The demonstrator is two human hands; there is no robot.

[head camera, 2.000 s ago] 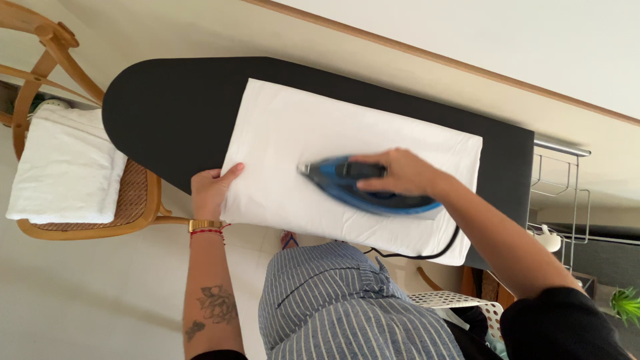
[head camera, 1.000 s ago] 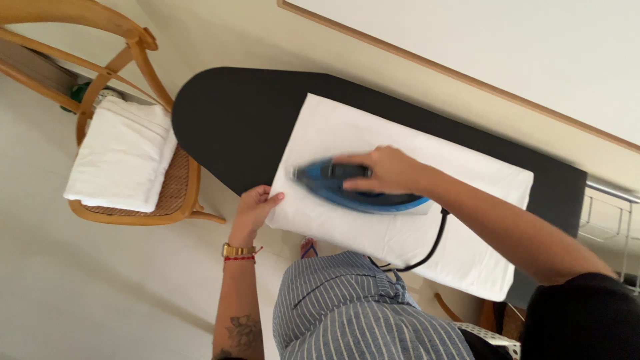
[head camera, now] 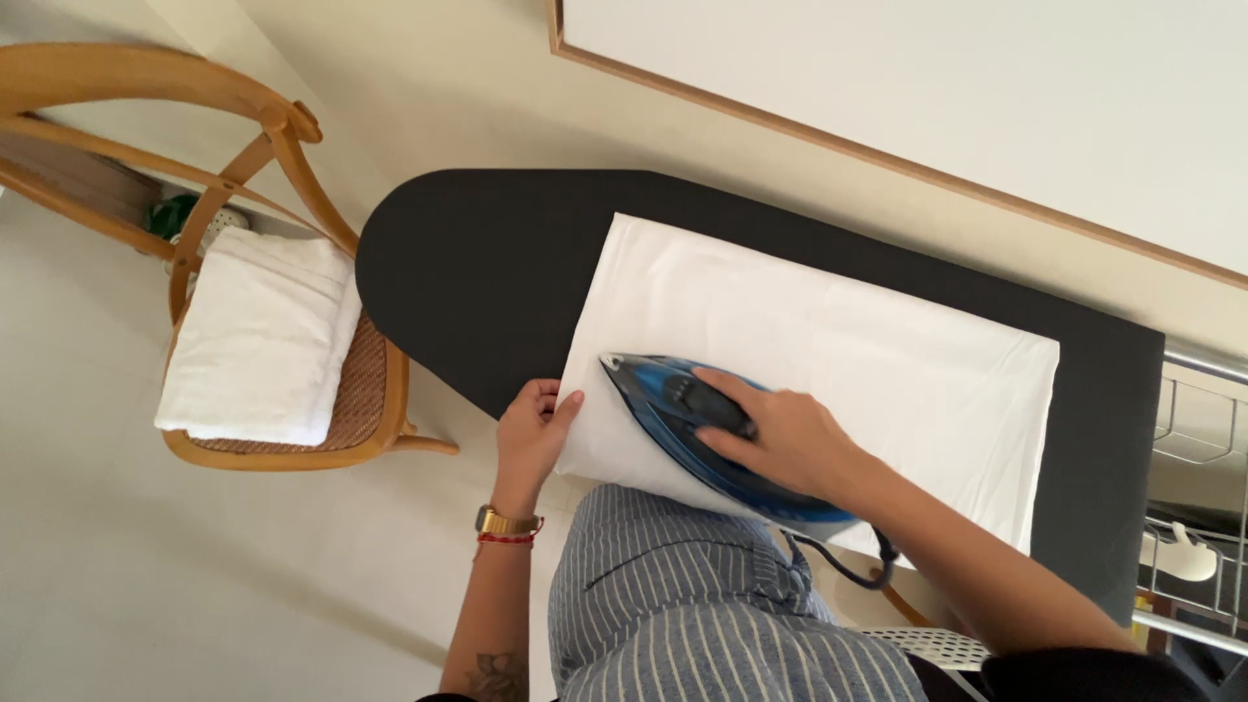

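A folded white cloth (head camera: 829, 322) lies flat on a dark ironing board (head camera: 468, 263), its near edge overhanging the board's side. My right hand (head camera: 790, 439) grips the handle of a blue and black clothes iron (head camera: 721, 448), which rests on the cloth near my body, its tip pointing up and left. The iron's cord (head camera: 848, 570) curves down from its heel. At the cloth's left edge, my left hand (head camera: 541, 419) pinches the border between thumb and fingers. A gold watch and a red bracelet circle that wrist.
Left of the board stands a wooden chair (head camera: 390, 409) with a woven seat, bearing folded white fabric (head camera: 263, 341). A wall lies beyond the board. A metal wire rack (head camera: 1199, 429) is at the right, and a white perforated basket (head camera: 926, 645) sits below the board.
The iron in my right hand has moved across the cloth toward its near edge, with its tip now turned more up and left. My left hand stays at the cloth's left edge. The view has shifted.
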